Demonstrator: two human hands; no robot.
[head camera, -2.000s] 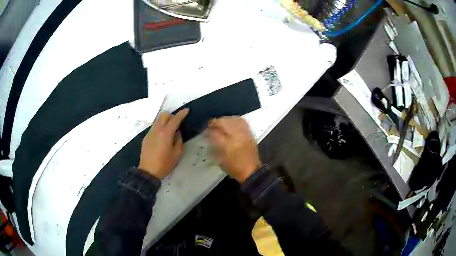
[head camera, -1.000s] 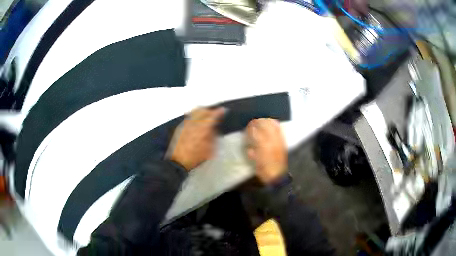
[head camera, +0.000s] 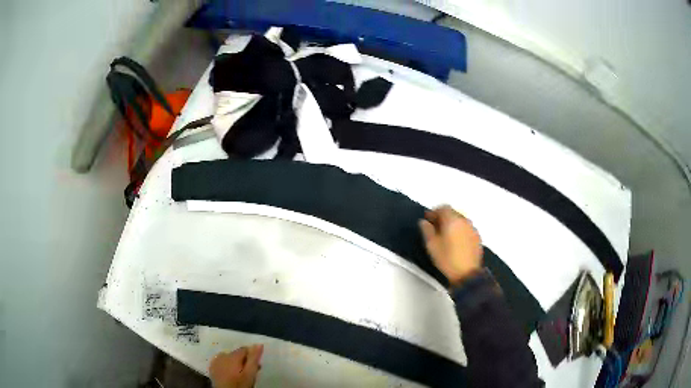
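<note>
A narrow curved black band (head camera: 303, 323) lies along the near side of the white table. My left hand (head camera: 236, 367) is at the bottom edge, partly cut off, just below the band, with loosely curled fingers and nothing seen in it. A wider dark green-black curved piece (head camera: 303, 187) lies mid-table, with a white curved edge (head camera: 326, 227) showing beneath it. My right hand (head camera: 454, 244) is over its right part, fingers bent near its far edge; whether they pinch it is hidden.
A crumpled black and white fabric heap (head camera: 276, 98) lies at the far left corner. A long black band (head camera: 485, 163) curves along the far side. The iron (head camera: 589, 314) rests on a dark pad (head camera: 557, 326) at right. A blue padded shape (head camera: 341, 26) is behind the table.
The view has swung left across the table. My right hand has moved from the narrow band to the wider piece. My left hand has come off the narrow band.
</note>
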